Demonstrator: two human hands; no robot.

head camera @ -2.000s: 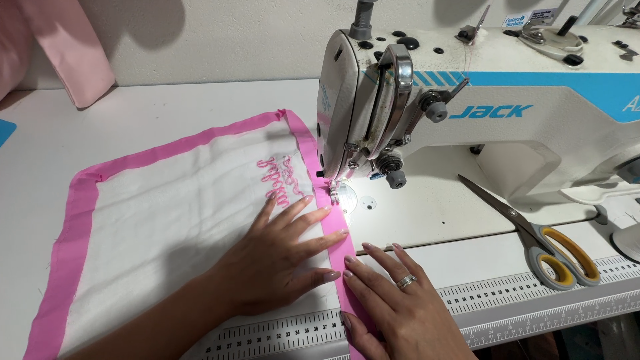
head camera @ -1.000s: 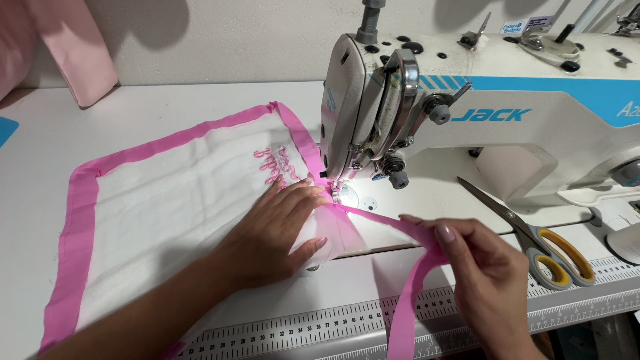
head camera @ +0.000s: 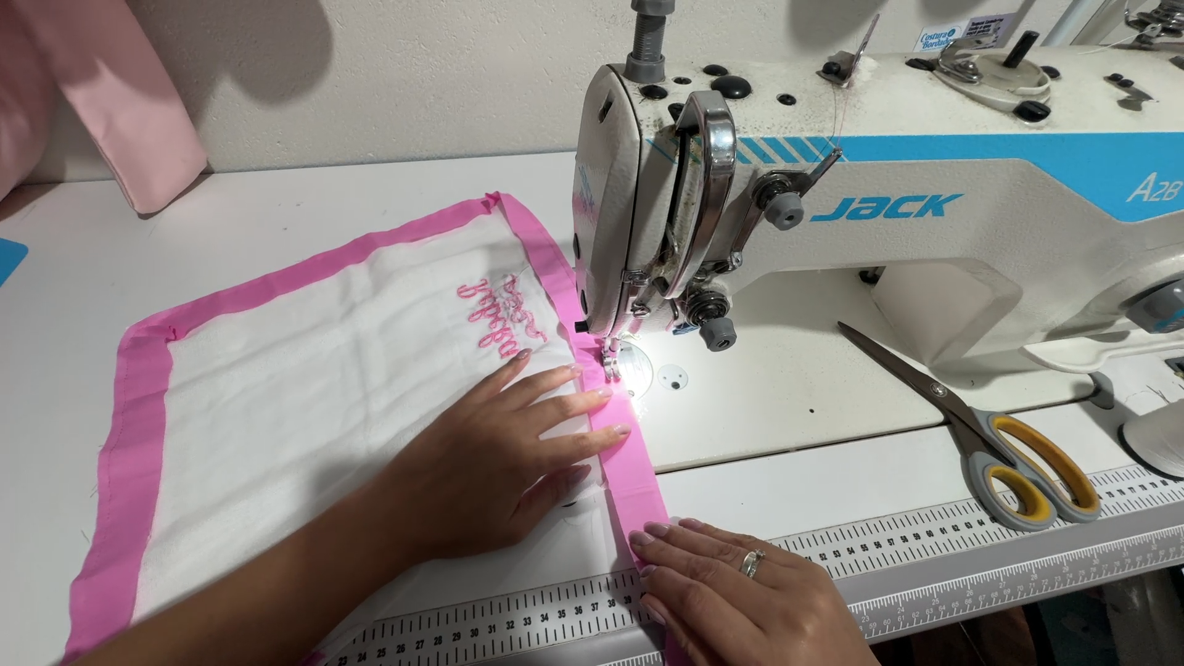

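A white cloth (head camera: 305,398) with pink embroidery (head camera: 504,319) lies on the table, edged with a pink fabric strip (head camera: 638,472). The strip's right side runs under the presser foot (head camera: 610,359) of a Jack sewing machine (head camera: 906,129). My left hand (head camera: 518,444) rests flat on the cloth, fingers spread, its fingertips on the strip just in front of the foot. Nearer the table's front edge, my right hand (head camera: 731,592) lies over the strip's lower part, fingers close together; whether it grips the strip is hidden beneath it.
Scissors with grey and yellow handles (head camera: 1027,462) lie right of the machine bed, reaching over the ruler tape (head camera: 518,620) along the table's front. A white thread spool or cone (head camera: 1156,435) stands at the right edge. Pink fabric (head camera: 120,111) hangs at the back left.
One second ago my right hand held the strip raised and folded back to the right; now the strip lies down along the cloth's edge with that hand on it. My left fingers have spread onto the strip.
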